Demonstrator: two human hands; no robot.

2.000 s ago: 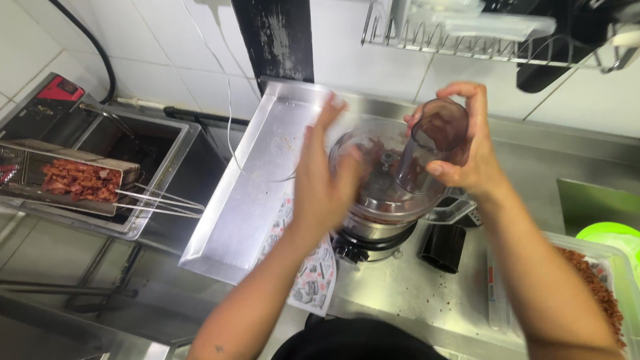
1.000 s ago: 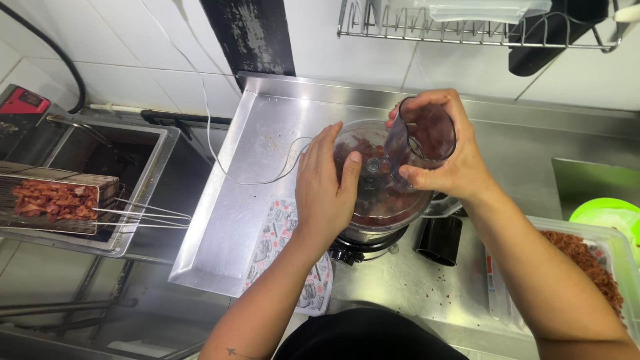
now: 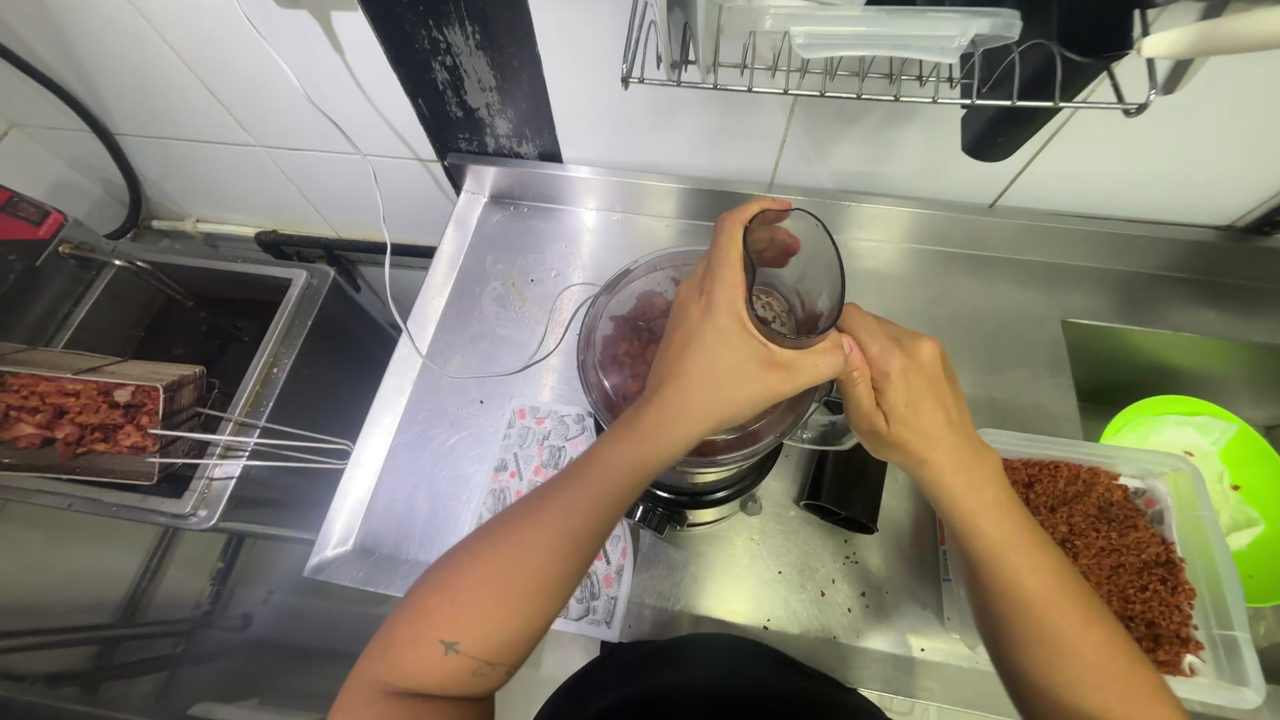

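A food processor with a clear bowl (image 3: 610,370) stands on the steel counter, reddish-brown fried pieces showing through its side. Its lid carries a smoky feed tube (image 3: 812,265) with crumbs visible inside. My left hand (image 3: 725,335) wraps around the tube from the left, thumb across its near side. Against the tube's lower right, beside my left thumb, my right hand (image 3: 890,385) is closed; whether it grips the tube or the lid is hidden. Below my right hand a black plastic pusher (image 3: 845,490) lies on the counter.
A plastic container (image 3: 1225,600) of chopped brown bits (image 3: 1100,540) and a green bowl (image 3: 1255,450) are at right. Patterned paper (image 3: 545,445) lies left of the processor. A fryer basket (image 3: 180,400) with fried pieces rests over the fryer at left. A wire rack (image 3: 880,85) hangs above.
My left hand has moved from the left part of the lid onto the feed tube. My right hand has gone from around the tube's top to its lower right side.
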